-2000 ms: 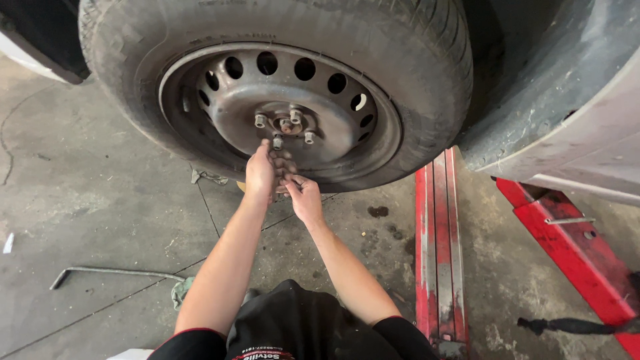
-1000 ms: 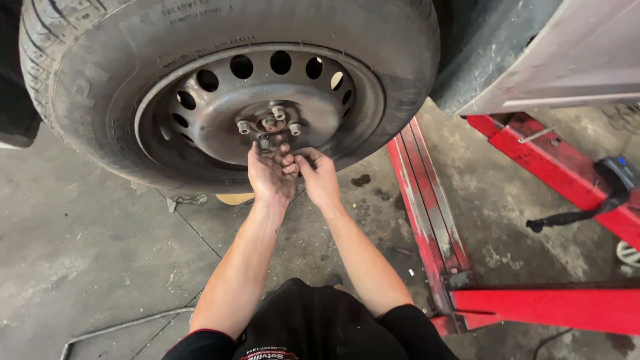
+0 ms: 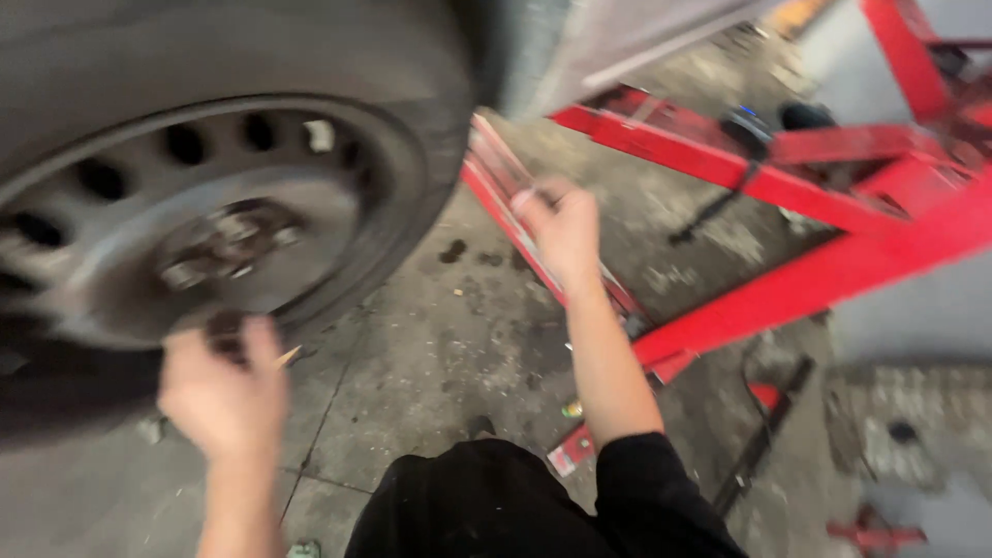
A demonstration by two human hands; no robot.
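Note:
A car wheel with a steel rim [image 3: 310,186] and black tyre [image 3: 349,46] fills the upper left, tilted in view. Several wheel bolts [image 3: 184,274] sit around its hub. Just below the rim, my left hand [image 3: 225,380] is blurred, with its fingers bent around something dark that I cannot make out clearly. My right hand [image 3: 559,225] is raised to the right of the tyre, above the red floor beam, with curled fingers; whether it holds anything is not clear.
Red lift arms [image 3: 736,310] cross the right side, with a black strap or cable [image 3: 713,209] hanging over one. A pale car body panel [image 3: 651,39] is at the top. The concrete floor [image 3: 418,349] has stains and bits of debris. A dark bar [image 3: 763,442] lies at the lower right.
My hands were together below the hub; now my right hand has moved away to the right, and my left remains by the lower rim. The view has swung to the right.

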